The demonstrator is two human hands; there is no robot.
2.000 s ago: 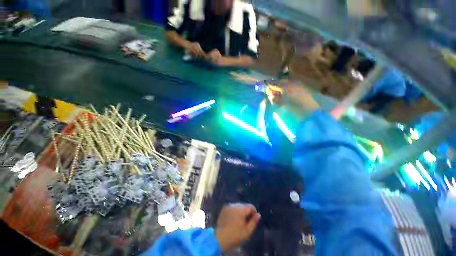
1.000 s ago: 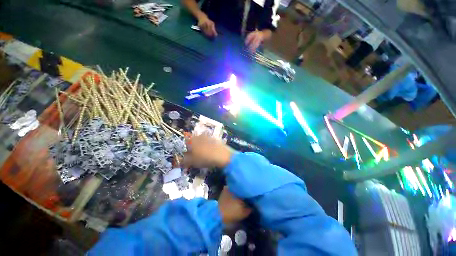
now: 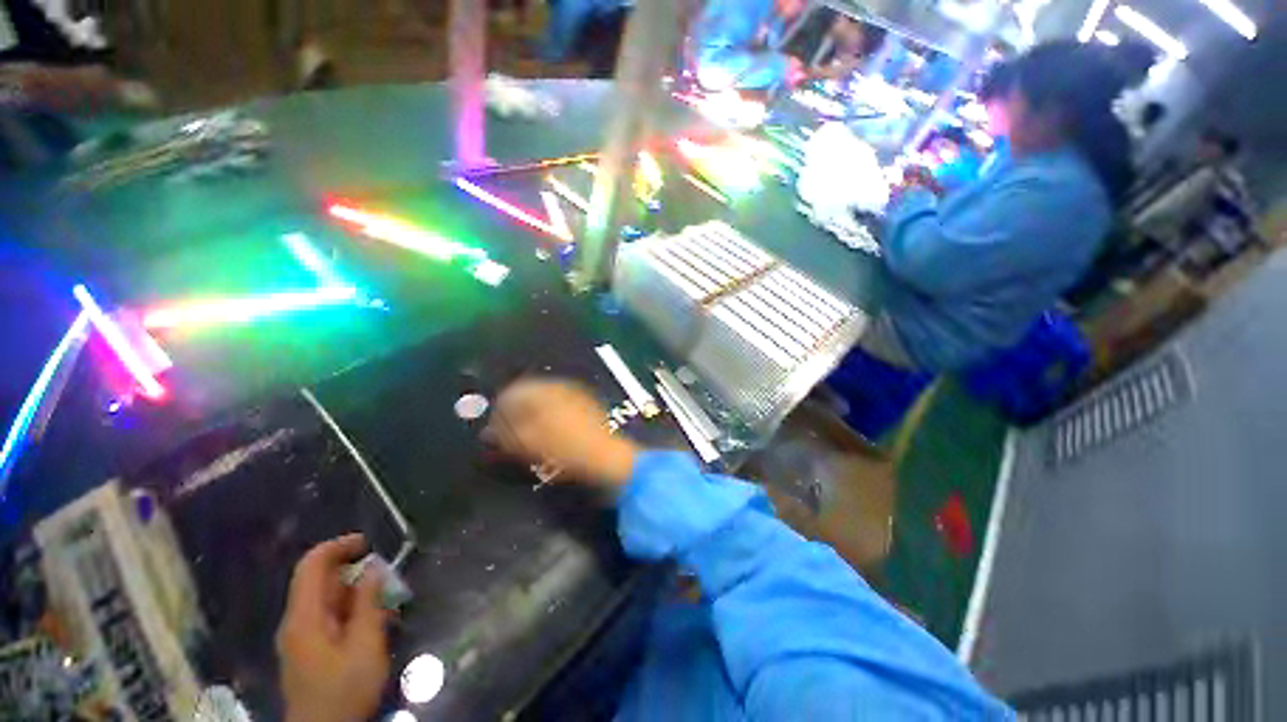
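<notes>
My left hand (image 3: 332, 635), at the lower left, pinches the small grey-white control board (image 3: 378, 578) of an unlit LED strip. The thin cream strip (image 3: 356, 466) extends from the board end up and to the left over the black board (image 3: 466, 494). My right hand (image 3: 553, 430) is blurred above the black board, right of the strip, its fingers curled; whether it holds anything is unclear. Battery cells (image 3: 624, 378) lie to its right as silver-white bars beside a tray of cells (image 3: 734, 303). Round white discs (image 3: 422, 677) lie right of my left hand.
Lit LED assemblies (image 3: 254, 308) glow on the green bench (image 3: 381, 155) beyond the black board. A metal post (image 3: 621, 169) stands behind the tray. A printed piece (image 3: 120, 607) is at the lower left. A person in a blue smock (image 3: 995, 226) works at the right, above an open cardboard box (image 3: 833, 487).
The view has swung right. My right hand has left the strip pile and is over the black board near the cells. My left hand now shows a strip by its board end.
</notes>
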